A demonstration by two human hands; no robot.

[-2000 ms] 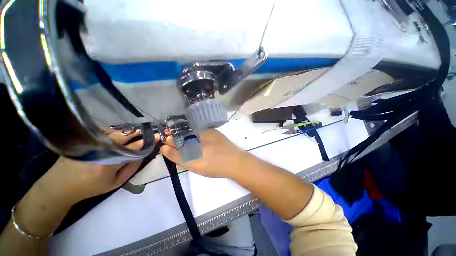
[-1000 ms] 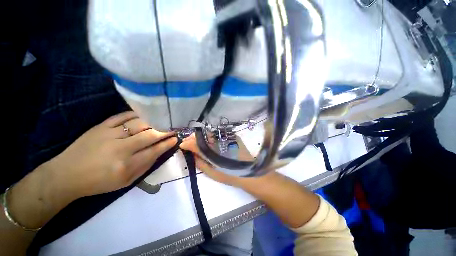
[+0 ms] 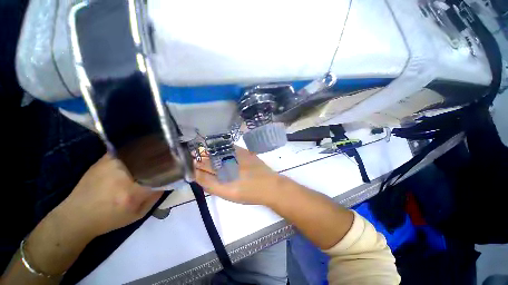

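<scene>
The narrow black tape (image 3: 207,225) runs from the needle area over the table's front edge. The dark garment piece (image 3: 47,161) lies at the left and under my left hand. My left hand (image 3: 114,192) rests on the cloth left of the needle; its fingertips are hidden behind the shiny curved metal loop (image 3: 131,94). My right hand (image 3: 250,178) is beside the presser foot area, partly behind the grey-blue block (image 3: 228,169); its fingers reach toward the tape's upper end, and whether they grip it is not clear.
The white sewing machine head (image 3: 267,44) with its grey ribbed knob (image 3: 265,137) fills the top. Yellow-green snips (image 3: 343,145) lie on the table at right. Loose black strips (image 3: 426,131) hang at the machine's right end. A blue crate (image 3: 390,228) with dark cloth is below right.
The view shifts: the metal loop moves left, and the ribbed knob and snips show again. The visible part of the tape shifts slightly left in the picture. Both hands stay near the needle area.
</scene>
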